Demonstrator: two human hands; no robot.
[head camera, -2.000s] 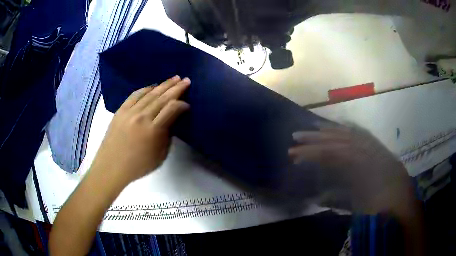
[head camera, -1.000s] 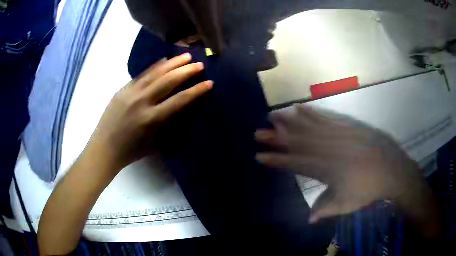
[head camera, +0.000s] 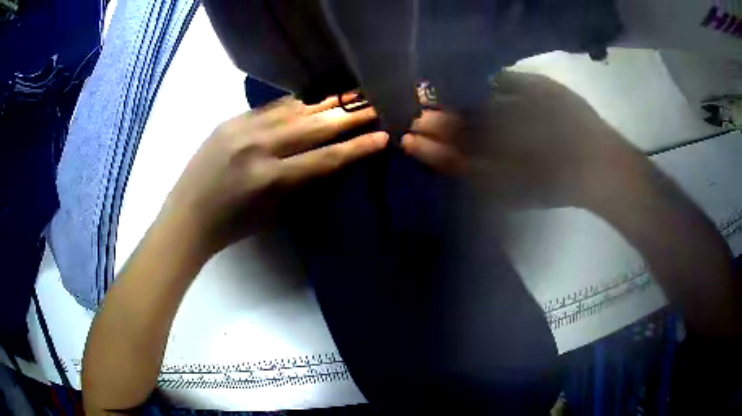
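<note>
The dark navy denim panel (head camera: 407, 276) runs from under the machine head (head camera: 390, 49) down over the table's front edge. My left hand (head camera: 285, 154) lies flat on its left side, fingertips close to the needle area, fingers slightly apart. My right hand (head camera: 521, 146) is blurred and lies at the panel's right side, its fingertips opposite my left fingertips. The machine head hides the needle and part of my right hand. I cannot tell whether the right fingers pinch the cloth.
A stack of pale blue-grey cut pieces (head camera: 102, 171) lies left of my left hand. A dark denim pile (head camera: 28, 122) is at the far left. Ruler scales (head camera: 252, 372) run along the front edge of the white table (head camera: 236, 309).
The panel has swung from slanting across the table to running lengthwise under the machine head. Both hands have moved up to the needle area, the right one inward from the right.
</note>
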